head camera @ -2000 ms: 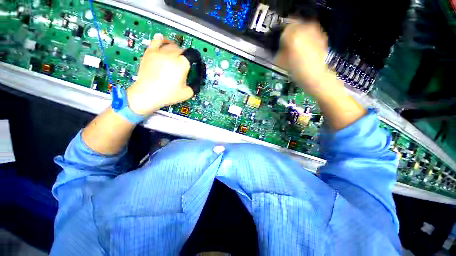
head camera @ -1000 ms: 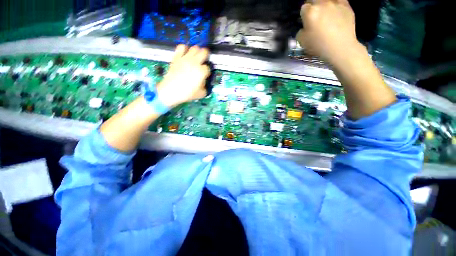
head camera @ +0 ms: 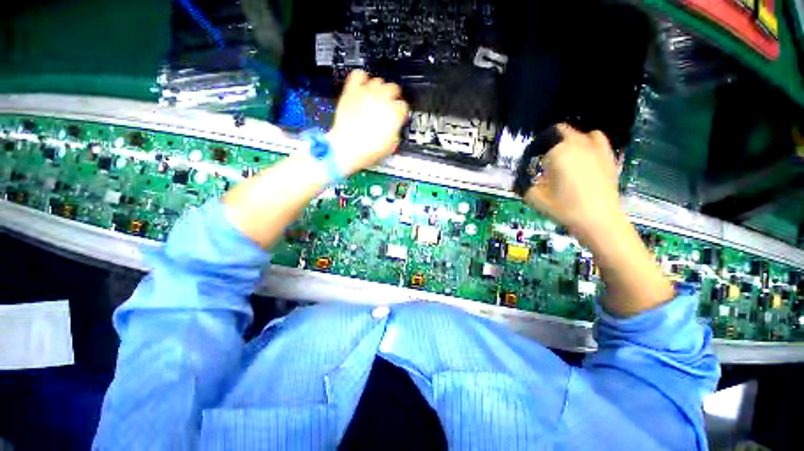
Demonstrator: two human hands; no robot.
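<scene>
Green populated circuit boards lie end to end in a long strip across the view. My left hand is above the far rail, beside the blue components, with fingers curled; whether it holds anything is hidden. My right hand is over the far rail, right of the silver-white pieces, with fingers curled. A dark rounded piece shows at its thumb side; I cannot tell if it is gripped or worn. A light blue strap is on my left wrist.
The near rail and far rail run along the boards. Behind are small dark components, silver-ended components and clear packaging. A white sheet lies at lower left. A red-orange object is at upper right.
My left hand has moved from over the boards to the blue components beyond the far rail. My right hand has drawn back from the bins towards the far rail. The camera view has shifted.
</scene>
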